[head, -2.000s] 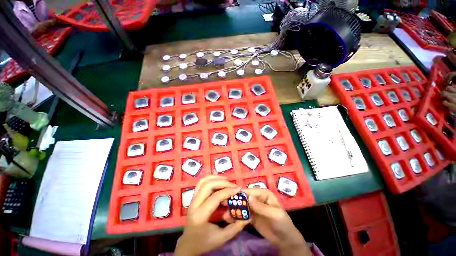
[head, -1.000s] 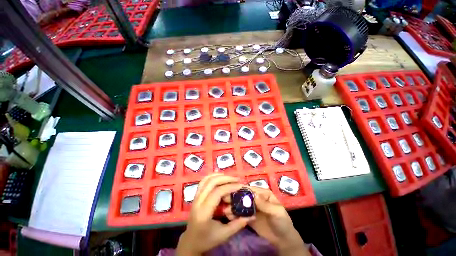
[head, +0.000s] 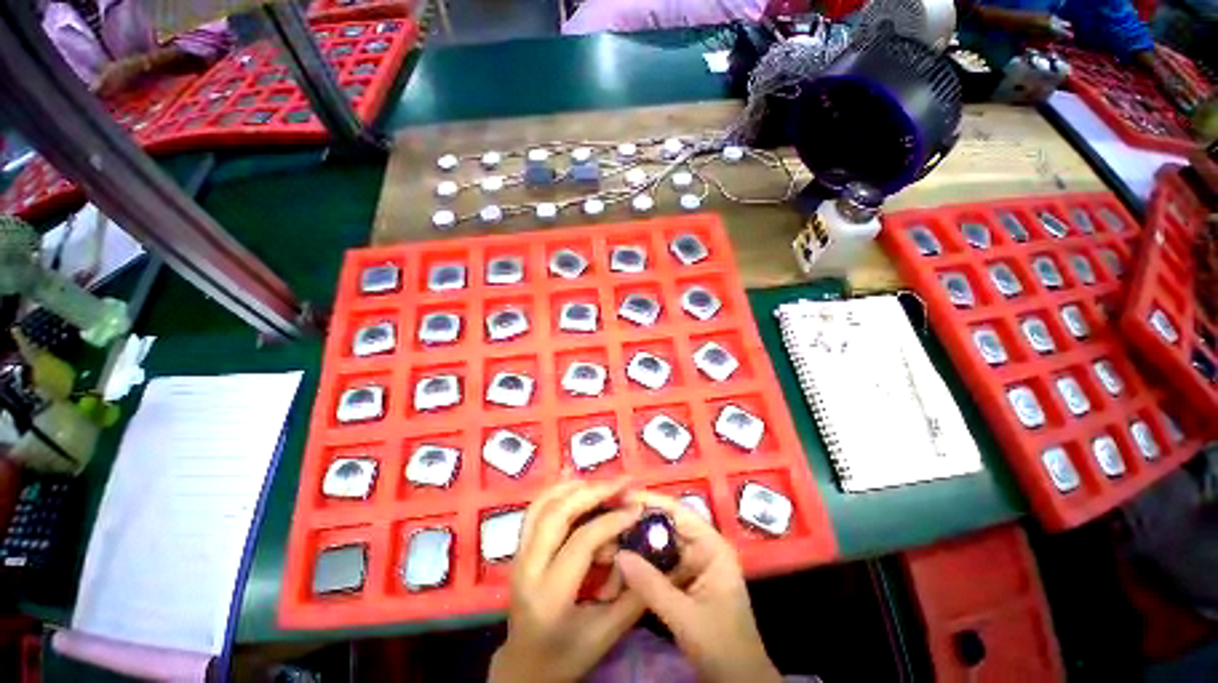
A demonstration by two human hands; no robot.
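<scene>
A small smartwatch body (head: 651, 538) is held between both hands above the front edge of the red tray (head: 542, 476). Its dark face points up and shows a bright white reflection. My left hand (head: 572, 574) grips it from the left. My right hand (head: 700, 595) grips it from the right, its thumb near the lower edge. The hands partly hide the tray's front row. Most watch bodies in the pockets show a round disc on the back; two at the front left (head: 428, 558) show plain faces.
White discs on wires (head: 545, 211) lie on a tan board (head: 414, 140) behind the tray. A black fan (head: 879, 118), white bottle (head: 839, 230) and notebook (head: 878, 390) are at right, beside another filled tray (head: 999, 346). A record sheet (head: 190, 496) lies left. People work at the back.
The watch face showed coloured icons two seconds ago; it is now dark with a glare spot. The right thumb has moved onto its near side. The view has tilted slightly.
</scene>
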